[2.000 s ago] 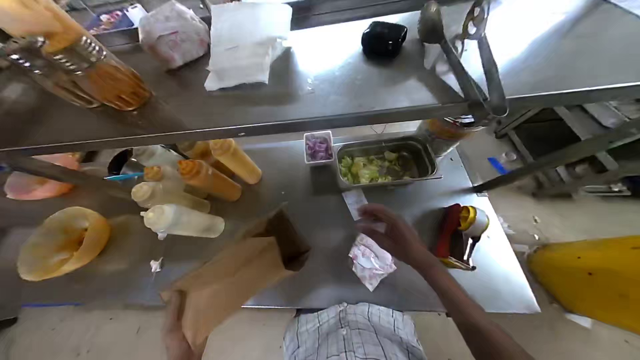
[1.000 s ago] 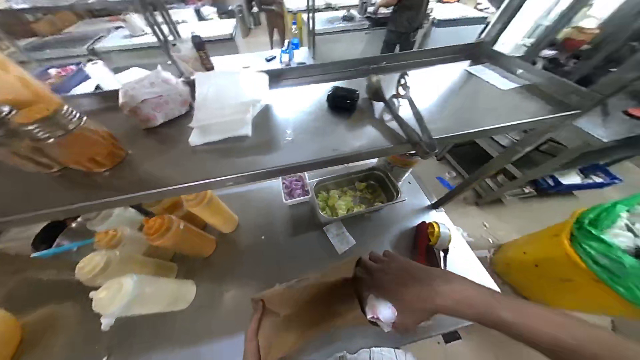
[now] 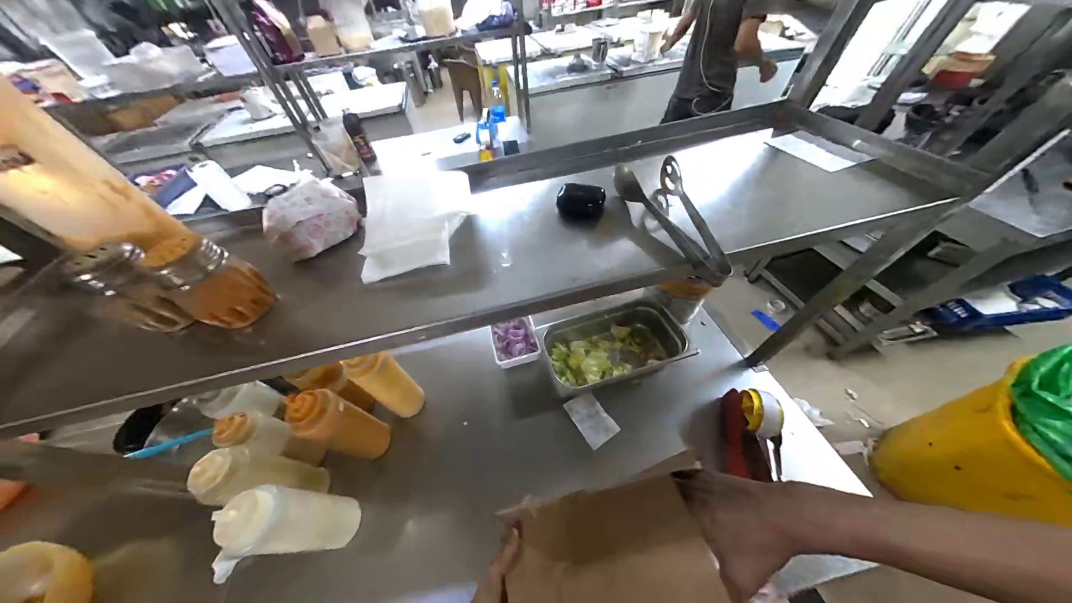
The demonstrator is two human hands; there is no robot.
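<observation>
A brown paper bag (image 3: 615, 544) is at the bottom centre, its mouth toward the shelf. My left hand (image 3: 501, 563) grips its left edge. My right hand (image 3: 741, 523) holds the bag's upper right corner, and a bit of printed wrapping shows below it at the frame's bottom edge. Beyond the bag lies a small printed paper (image 3: 593, 420) on the steel table. A steel pan of chopped lettuce (image 3: 615, 352) stands behind that paper, with a white tub of sliced purple onion (image 3: 515, 342) on its left. A tape roll (image 3: 762, 413) lies beside a red object (image 3: 735, 435).
Squeeze bottles of sauce (image 3: 289, 521) crowd the left side. On the steel shelf (image 3: 519, 276) above are a wrapped bundle (image 3: 311, 216), white paper sheets (image 3: 414, 219), tongs (image 3: 691, 218) and a black object (image 3: 580, 201). A yellow bin (image 3: 946, 444) stands right; a person (image 3: 712, 59) is beyond.
The small wrapped packet left the table in my right hand and is now mostly hidden near the bag. My right hand has moved to the bag's edge. The view has tilted up.
</observation>
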